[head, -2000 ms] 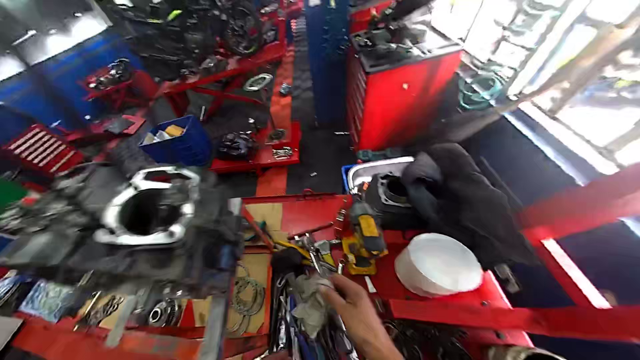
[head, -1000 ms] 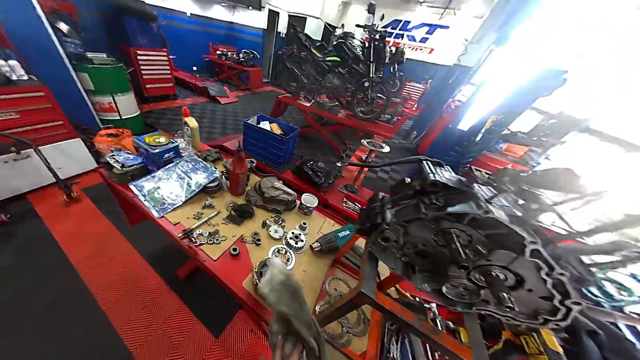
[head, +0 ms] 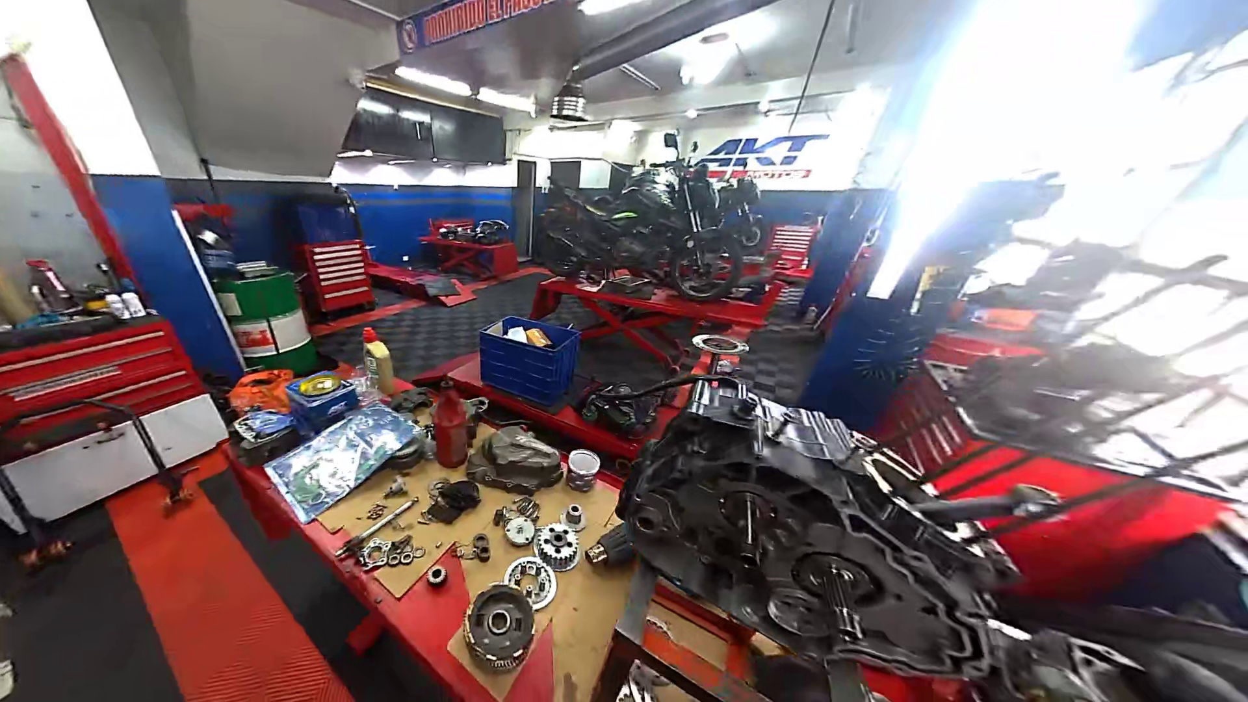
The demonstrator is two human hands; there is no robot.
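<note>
Neither of my hands shows in the head view now. A dark motorcycle engine crankcase (head: 780, 546) stands on a metal stand (head: 634, 624) at the right, its open side with shafts facing me. Left of it, cardboard on a red workbench carries a clutch basket (head: 499, 626), a pressure plate (head: 530, 583), a toothed clutch hub (head: 557, 546), an engine side cover (head: 515, 458), a black cloth or glove (head: 453, 499), small rings and a shaft (head: 385, 522). A red bottle (head: 450, 427) and a round can (head: 583, 469) stand behind them.
A blue crate (head: 528, 361) sits on a low red platform behind the bench. Farther back a motorcycle (head: 648, 229) rests on a red lift (head: 653, 304). Green drums (head: 265, 317) and a red tool cabinet (head: 97, 366) stand left. A plastic bag of parts (head: 343, 460) lies on the bench's left end.
The view has swung a long way left since the first frame. A hand with a grey cloth, at the bottom one second ago, is out of view, and the clutch basket is uncovered.
</note>
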